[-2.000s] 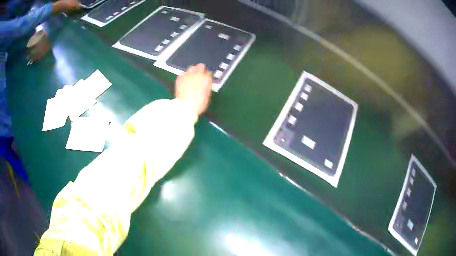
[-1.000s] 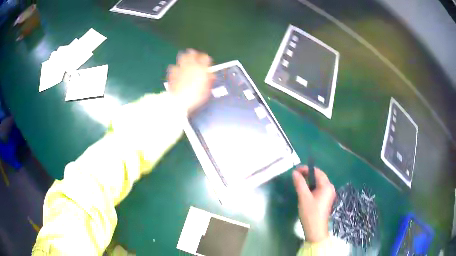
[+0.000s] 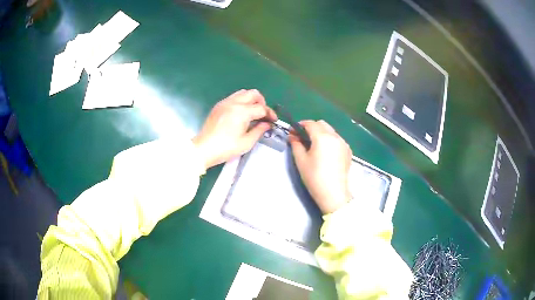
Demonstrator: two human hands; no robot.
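Observation:
A tablet cover (image 3: pixel 267 196) with a white border lies on the green bench in front of me, washed out by glare. My right hand (image 3: pixel 322 161) holds black tweezers (image 3: pixel 300 133) over the cover's upper corner, where small round openings show. My left hand (image 3: pixel 237 126) is at the same corner, fingers pinched on something dark and thin that I cannot make out. The two hands' fingertips are close together. Whether a small piece is at the tweezer tips cannot be told.
Cream loose cards (image 3: pixel 111 85) overlap at left. A white card with a dark area (image 3: pixel 246 284) is cut off at the bottom. Slivers (image 3: pixel 437 270) and a blue tray (image 3: pixel 493 290) are lower right. More covers (image 3: pixel 416 88) lie on the darker belt, right.
The cover has been turned, with its round-hole corner now at the top. My right hand has moved up with the tweezers to that corner, and my left hand has moved to meet it.

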